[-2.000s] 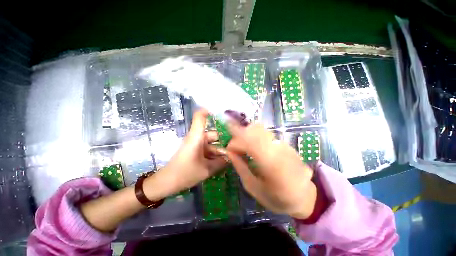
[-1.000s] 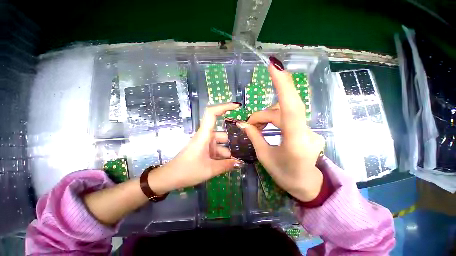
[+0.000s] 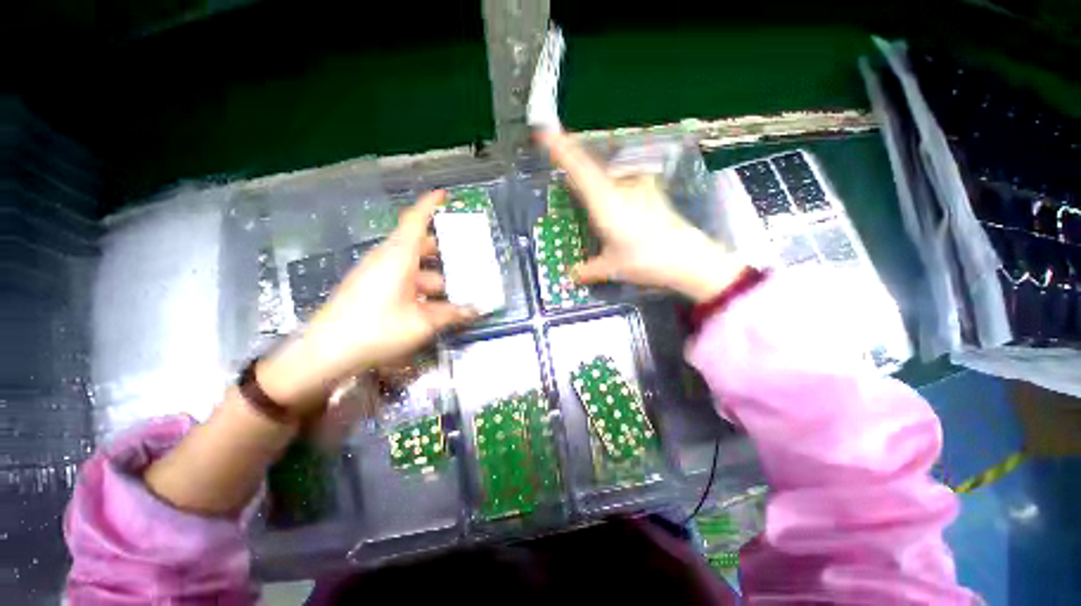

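My left hand holds a small board with a bright white, glossy face by its edges, above the clear blister tray. My right hand is to its right, fingers apart and index finger pointing up. A thin whitish film stands at that fingertip, in front of the grey metal upright; how it clings cannot be told. Green keypad boards with gold contacts lie in the tray pockets, some near my right hand, others in the near row.
A white sheet with black rectangles lies right of the tray. Beyond it is a black glossy pile with white edges. A plain white sheet is at the left. The grey upright stands behind. Loose green boards show at lower right.
The dark piece seen in my hands is no longer visible; a white-faced board shows in my left hand. My hands have moved apart, my right upward with film at its fingertip. The view has shifted.
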